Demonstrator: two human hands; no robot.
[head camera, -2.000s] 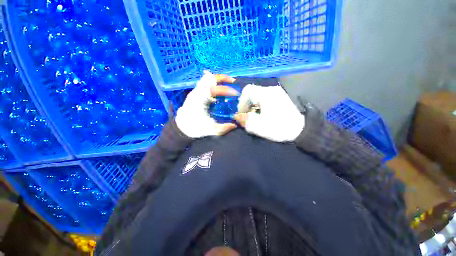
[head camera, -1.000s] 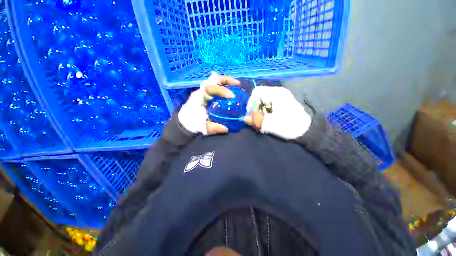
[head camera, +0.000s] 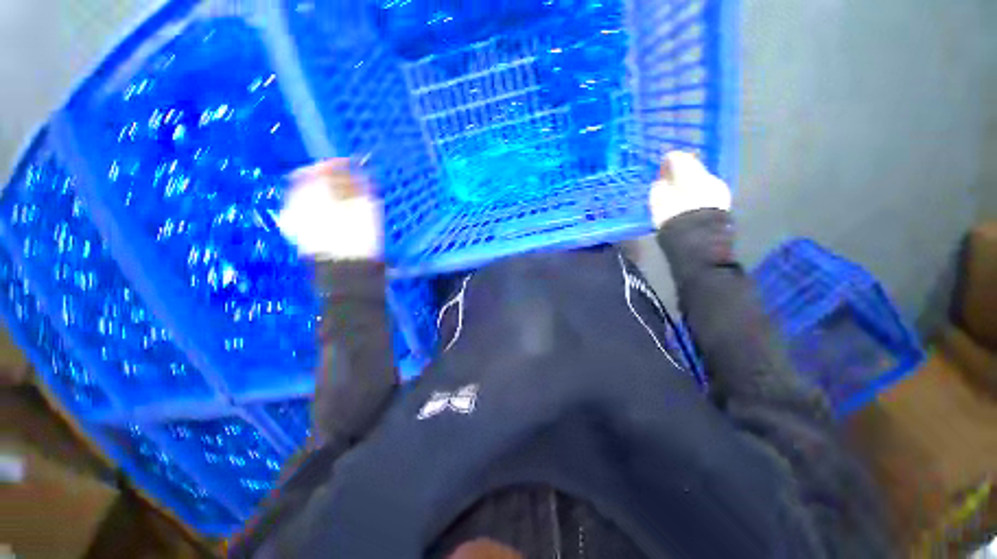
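The front crate (head camera: 525, 253) is a large blue lattice box before my body, with blue balls (head camera: 481, 20) at its far end and a pale cyan stringy tangle (head camera: 503, 173) at its near end. My left hand (head camera: 331, 214), in a white fingerless glove, is blurred over the crate's left rim. My right hand (head camera: 687, 194), gloved the same, has curled fingers at the crate's near right corner. No ball shows in either hand. Whether the hands grip the rim is unclear.
Side crates full of shiny blue balls (head camera: 180, 142) stand at the left. A smaller blue lattice crate (head camera: 836, 317) is tilted on the right. A cardboard box (head camera: 976, 286) is at the right edge. The dark navy apron (head camera: 547, 328) covers my front.
The ball has left my hands. My hands have moved apart, left to the left rim and right to the right corner. The front crate appears lower in the view.
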